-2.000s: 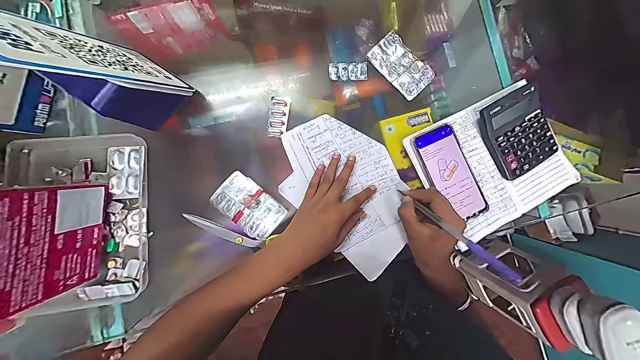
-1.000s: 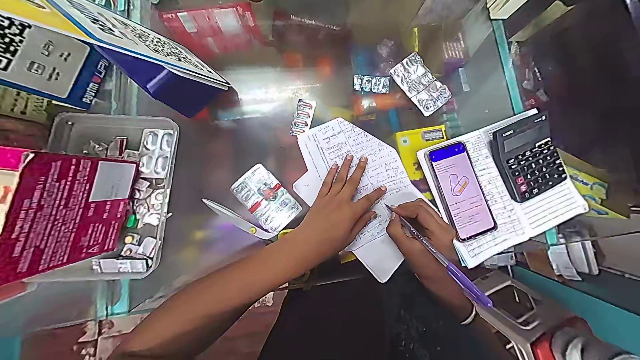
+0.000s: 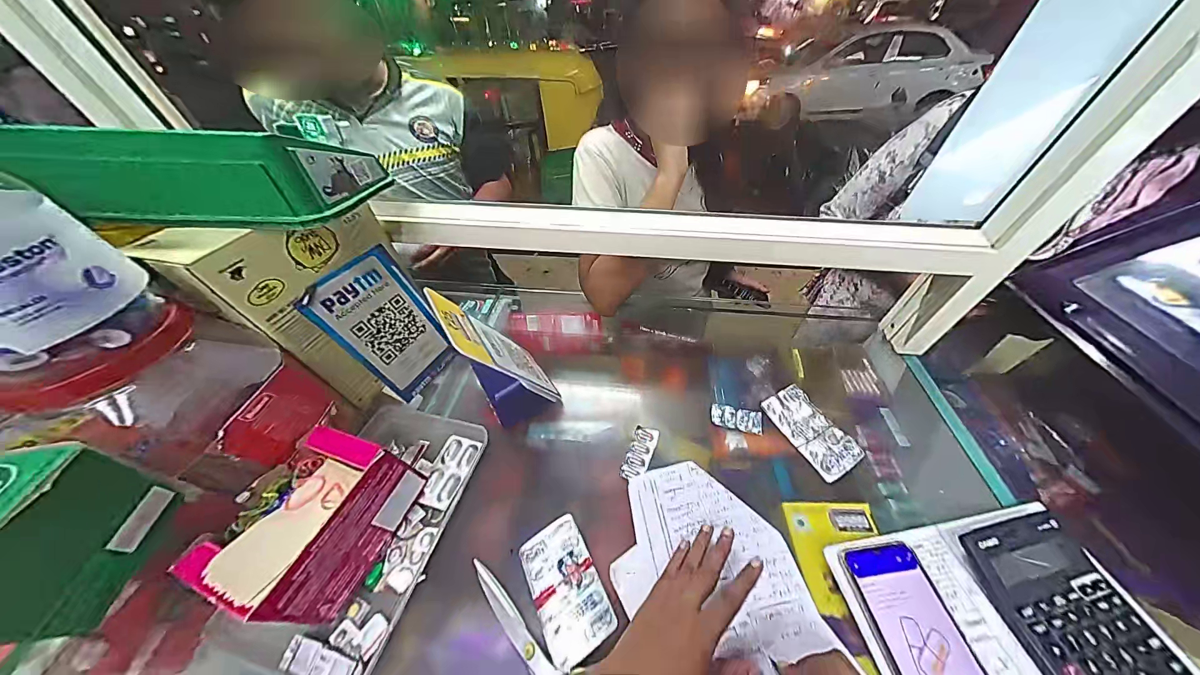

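My left hand (image 3: 689, 609) lies flat with fingers spread on handwritten paper sheets (image 3: 694, 506). Only a small part of my right hand (image 3: 820, 664) shows at the bottom edge, by the paper's lower corner; whether it holds anything is hidden. Left of the paper are a blister pack of tablets (image 3: 567, 586) and scissors (image 3: 511, 619). A small blister strip (image 3: 639, 453) touches or nearly touches the paper's top. Farther back lie a short strip (image 3: 736, 418) and a larger silver blister pack (image 3: 812, 433). To the right are a yellow packet (image 3: 825, 544), a smartphone (image 3: 909, 609) and a calculator (image 3: 1069, 591) on a notebook.
A plastic tray (image 3: 469, 525) of cut blister pieces, a magenta box (image 3: 328, 553), a green box (image 3: 84, 553) and a payment-code stand (image 3: 506, 375) are at left. A window frame (image 3: 675, 234) crosses behind the glass counter; people stand beyond it. A monitor (image 3: 1134, 272) is at right.
The view has tilted up, bringing the window and people into frame. My left hand stays on the paper. My right hand, earlier writing with a pen, is now mostly out of frame.
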